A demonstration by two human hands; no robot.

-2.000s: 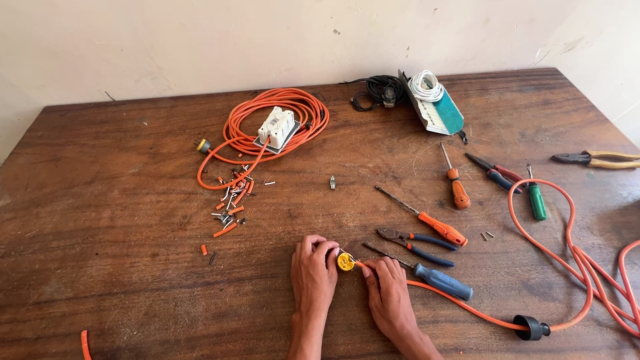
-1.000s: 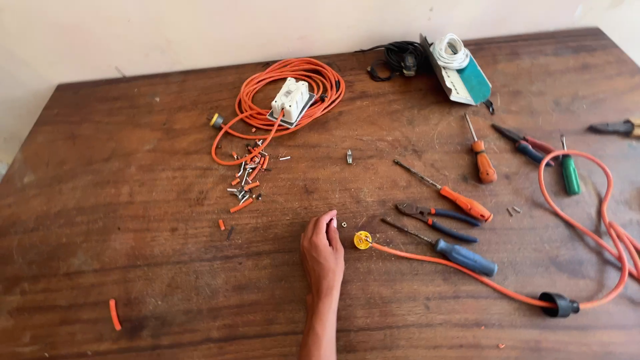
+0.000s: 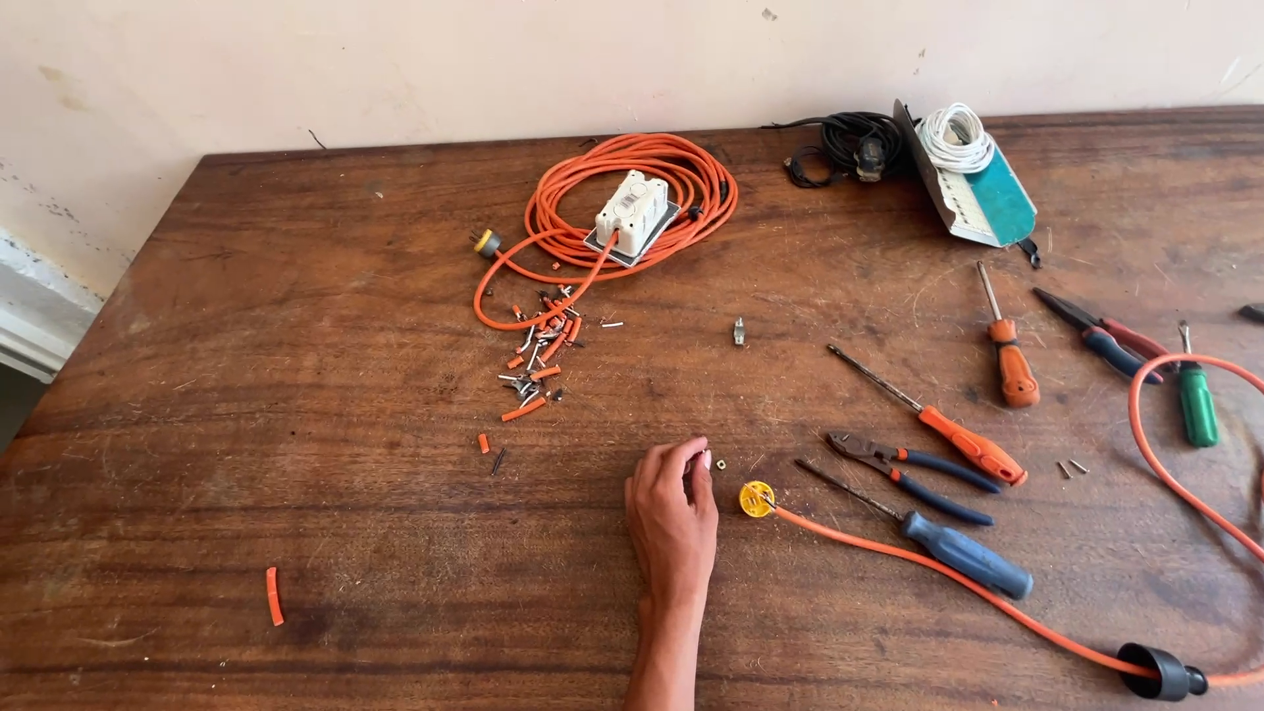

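Observation:
My left hand (image 3: pixel 673 515) rests on the wooden table with curled fingers, its thumb and forefinger tips close together; whether something small is between them cannot be seen. Just right of the fingertips lies a small brass-coloured piece (image 3: pixel 721 464). Farther right is a yellow plug insert (image 3: pixel 757 499), joined to an orange cable (image 3: pixel 889 550). That cable runs through a black plug cover (image 3: pixel 1163 673) at the lower right. Beside the cable lie a blue-handled screwdriver (image 3: pixel 966 555) and cutting pliers (image 3: pixel 894 464). My right hand is out of view.
Behind are a coiled orange cable (image 3: pixel 553 212) with a white socket box (image 3: pixel 632 209), cable scraps (image 3: pixel 538 380) and a small metal part (image 3: pixel 739 332). Orange-handled screwdrivers (image 3: pixel 973 444), long-nose pliers (image 3: pixel 1096 331) and a green-handled screwdriver (image 3: pixel 1198 405) lie right. A teal-and-white metal piece (image 3: pixel 999 202) stands at the back.
Two seconds ago both hands were at the yellow insert. My right hand has since left the view, and my left hand is now apart from the insert, which lies on the table.

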